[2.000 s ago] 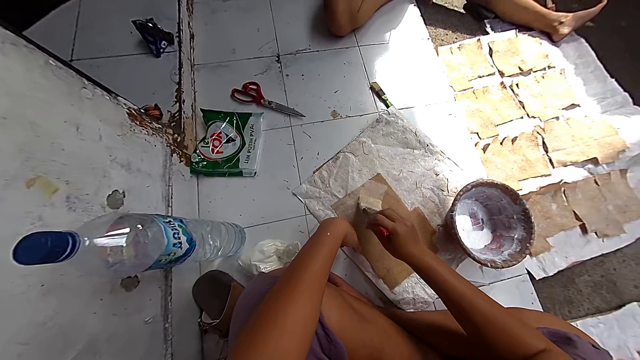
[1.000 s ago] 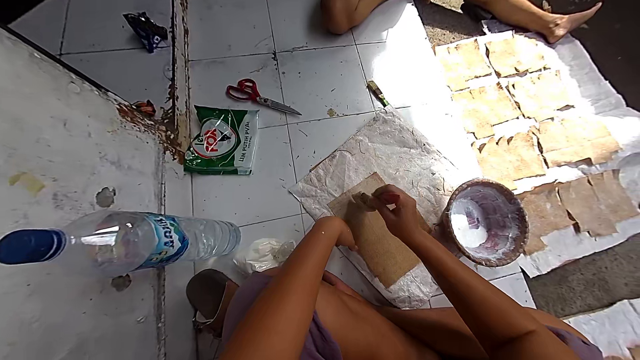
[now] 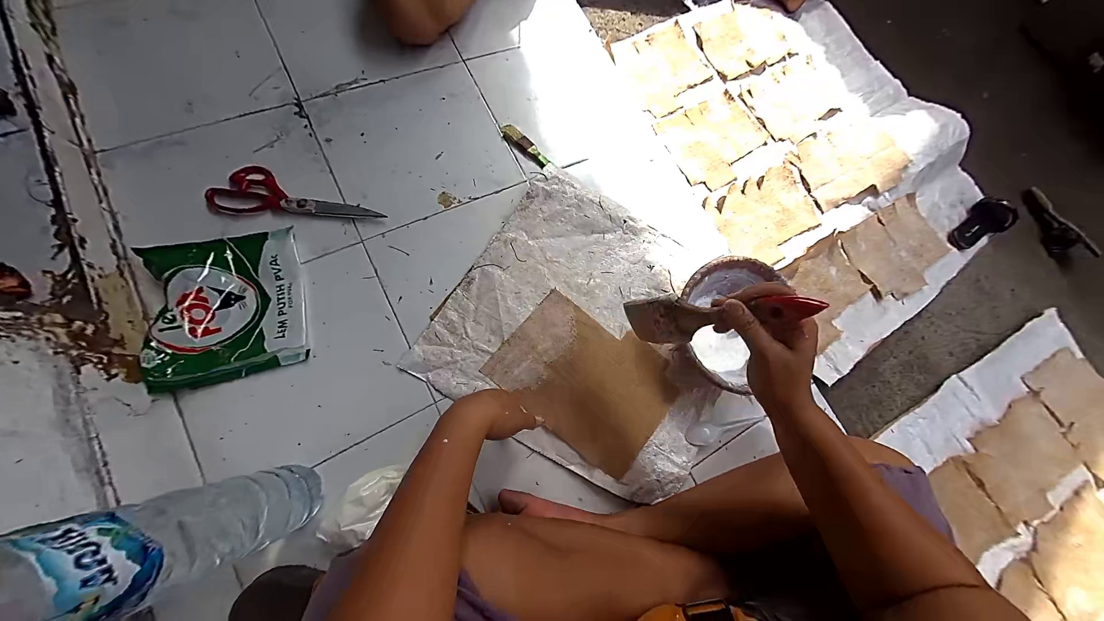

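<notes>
My right hand (image 3: 772, 336) grips the red handle of a flat paintbrush (image 3: 662, 319), its bristles pointing left beside the rim of a bowl (image 3: 733, 269) that holds white glue. A brown sheet (image 3: 595, 388) lies on a crumpled white sheet (image 3: 552, 233), a paler, wet-looking patch at its upper left. My left hand (image 3: 509, 414) rests at the brown sheet's lower left edge; its fingers are mostly hidden, so its grip cannot be told. A small brush (image 3: 524, 145) lies above the white sheet.
Red-handled scissors (image 3: 293, 205) and a green FOX glue packet (image 3: 224, 310) lie on the tiles at left. A plastic water bottle (image 3: 216, 517) and a white plastic bag (image 3: 371, 500) are at lower left. Brown pieces (image 3: 768, 207) lie on white sheets at right.
My right hand has moved from above the brown sheet to the bowl, still holding the brush. My left hand stays at the sheet's edge. The view has shifted.
</notes>
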